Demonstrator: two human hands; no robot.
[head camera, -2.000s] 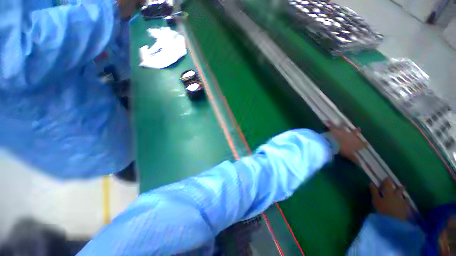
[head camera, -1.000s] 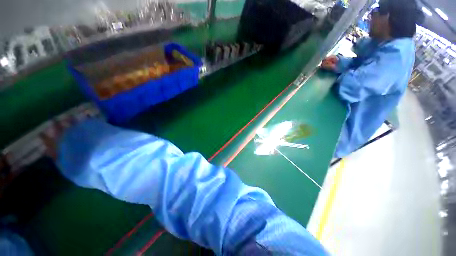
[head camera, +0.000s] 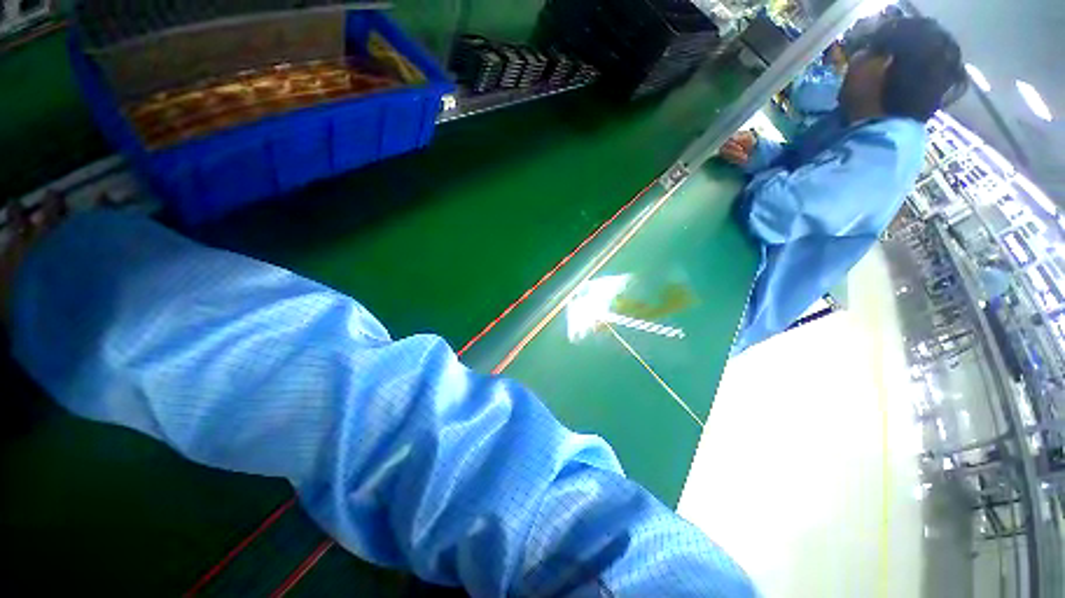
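My right arm's blue grid-patterned sleeve (head camera: 350, 397) crosses from the lower right to the left edge. My right hand (head camera: 23, 234) is small, dark and partly cut off there, beside the metal rail (head camera: 99, 187); its grip is unclear. My left hand is not in view. Beyond my sleeve, a white glaring patch (head camera: 592, 306), a pale striped strip (head camera: 645, 327) and an amber patch (head camera: 668, 301) lie on the green bench (head camera: 619, 409). A thin pale line runs from the patch to the bench edge.
A blue bin (head camera: 292, 164) with orange-brown parts stands beyond the belt at upper left. Black trays (head camera: 660, 41) are stacked behind it. A neighbouring worker in a blue smock (head camera: 818, 210) is at the bench, upper right. A metal bar (head camera: 777, 82) slants above the bench.
The view has swung right from two seconds ago, when both hands showed on the rail. Since one second ago, my right hand has moved farther towards the left edge, and the left sleeve has left view.
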